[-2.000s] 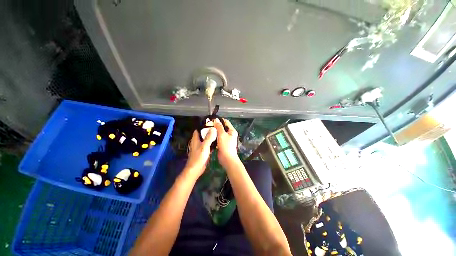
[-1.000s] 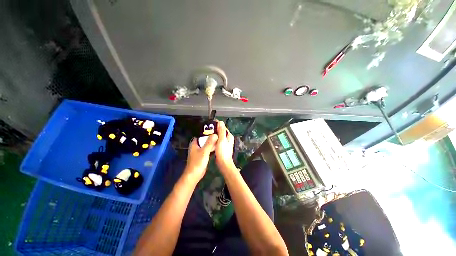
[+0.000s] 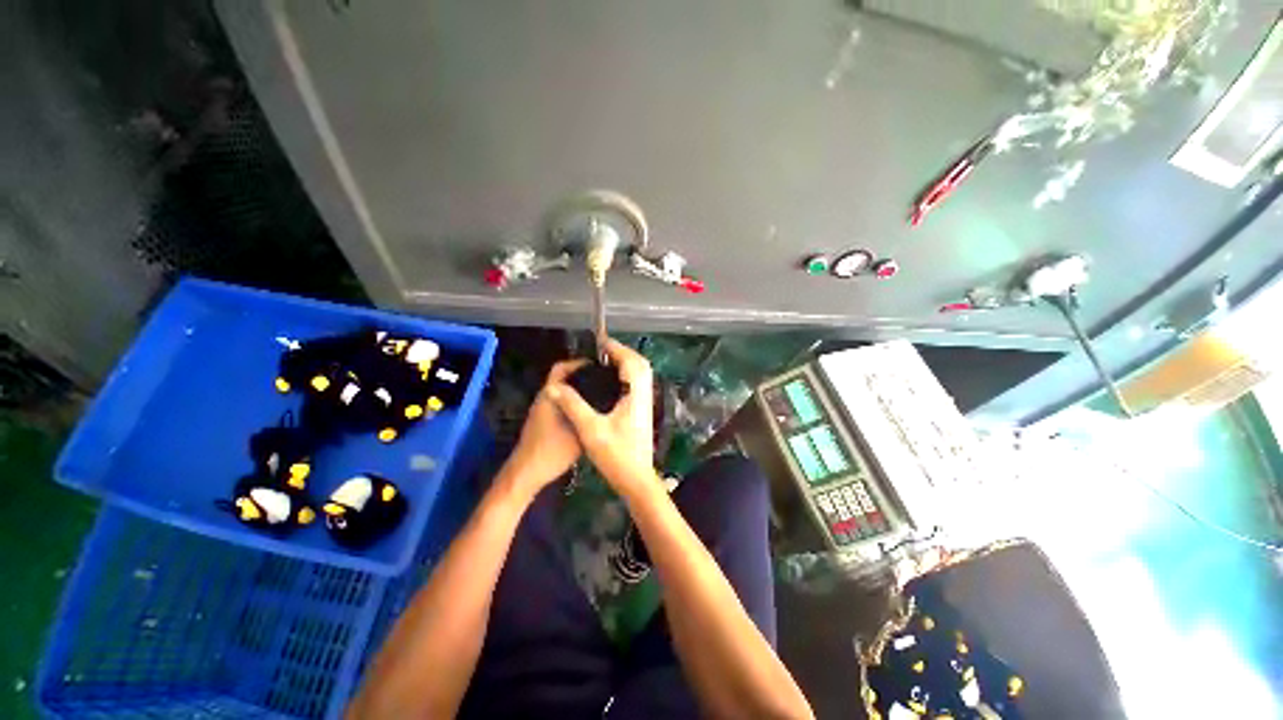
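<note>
My left hand [image 3: 546,433] and my right hand [image 3: 623,422] are together around a small black penguin plush [image 3: 598,384] over my lap. Only its dark top shows between my thumbs and fingers; its face and belly are not visible. The thin metal filling nozzle [image 3: 599,303] comes down from the round fitting in the grey panel and its lower end meets the plush between my hands. Several more black penguins [image 3: 363,509] with yellow feet lie in the blue tray [image 3: 127,422] at left.
Red-tipped levers [image 3: 518,267] flank the nozzle. The digital scale [image 3: 823,457] stands right of my knees, with a dark container [image 3: 1034,605] of penguins beside it. A blue basket [image 3: 211,619] is under the tray. Buttons [image 3: 851,263] and a red-handled tool [image 3: 951,182] are on the panel.
The penguin's face and white belly, turned up in my hands before, are now out of sight. My fingers have shifted around the plush, and more of the nozzle shows.
</note>
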